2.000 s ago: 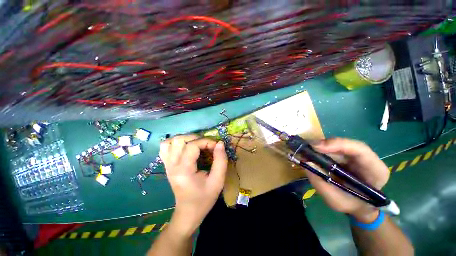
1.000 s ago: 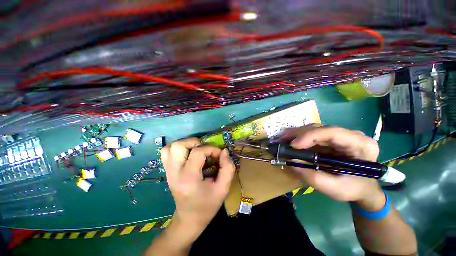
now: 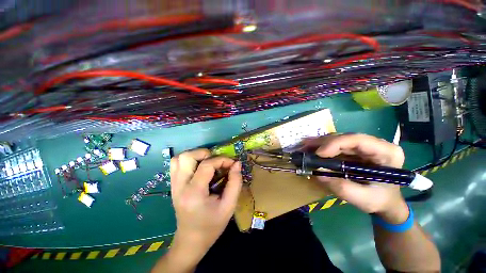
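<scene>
My right hand (image 3: 362, 168) holds the black soldering iron (image 3: 362, 171), its pale rear end to the right. Its tip and thin feed tube point left and meet the circuit board strip (image 3: 244, 160). My left hand (image 3: 205, 181) pinches something small at the strip's left side; thumb and finger hide it, but it looks like a lead wire. The strip lies across the yellow-green strip (image 3: 258, 144) on the tan work board (image 3: 285, 192). A battery (image 3: 258, 220) hangs by thin leads at the work board's near edge. A white paper label (image 3: 305, 130) lies on the board's far right part.
Stacked trays with red and black wires (image 3: 160, 69) fill the top. Finished board assemblies (image 3: 109, 154) and a clear tray (image 3: 24, 173) lie left. The solder waste tin (image 3: 394, 91) and a black box (image 3: 421, 112) stand at the right back.
Since two seconds ago the iron has moved left and down from the paper label to the strip and has turned nearly level. My left hand stays at the strip. The camera view has shifted slightly.
</scene>
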